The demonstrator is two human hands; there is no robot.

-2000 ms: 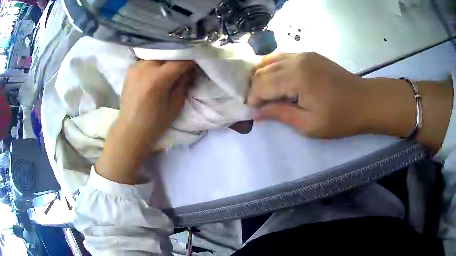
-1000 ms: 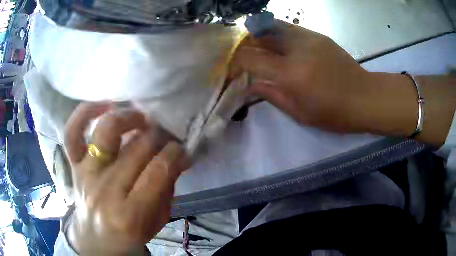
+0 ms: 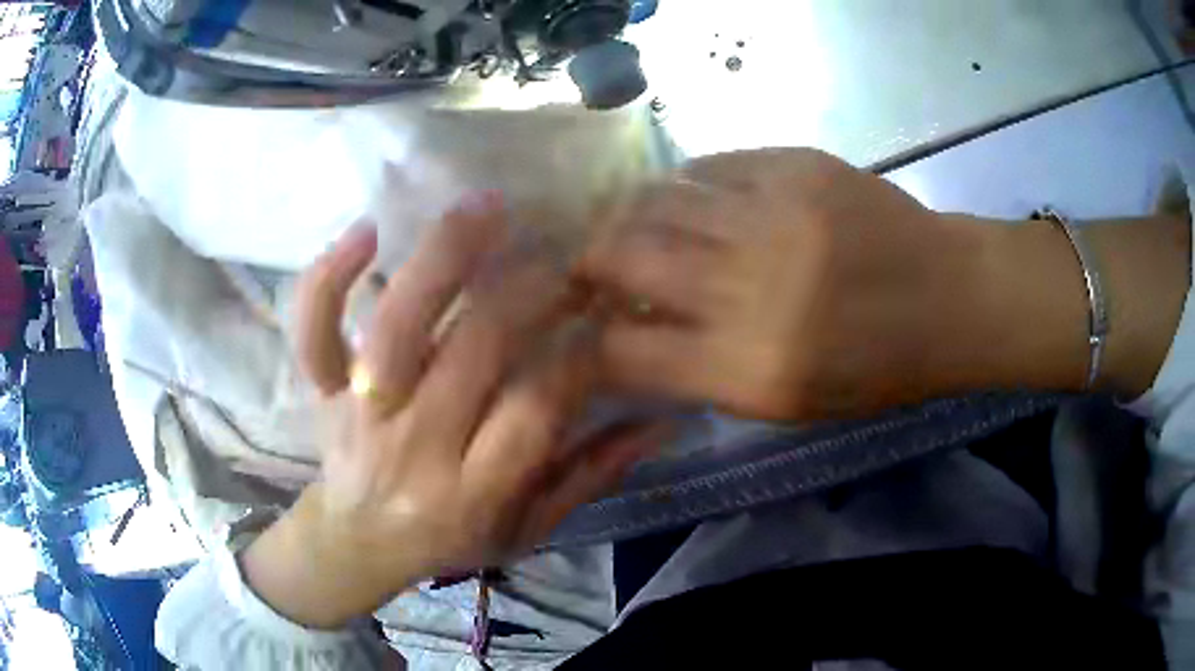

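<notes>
The white garment piece (image 3: pixel 249 171) lies on the machine bed, left of and below the needle area, and runs under both hands. My left hand (image 3: pixel 459 380), with a gold ring, is blurred over the cloth, fingers partly spread. My right hand (image 3: pixel 747 282), with a silver bracelet at the wrist, is closed at the cloth's right edge beside the left fingertips. Its fingers are bent on the cloth; what exactly they pinch is hidden and blurred. A duller cream layer (image 3: pixel 197 459) shows at the left.
The sewing machine head (image 3: pixel 302 53) spans the top, with a dark-grey knob (image 3: pixel 607 74) near the needle area. The glossy bed (image 3: pixel 839 79) is at upper right. A grey stitched band (image 3: pixel 786 459) curves along the front edge. A grey box-like device (image 3: pixel 72 426) stands at left.
My left hand has moved right and up to meet the right hand. My right hand has come down, away from the knob. The folded edge seen between them earlier is now covered.
</notes>
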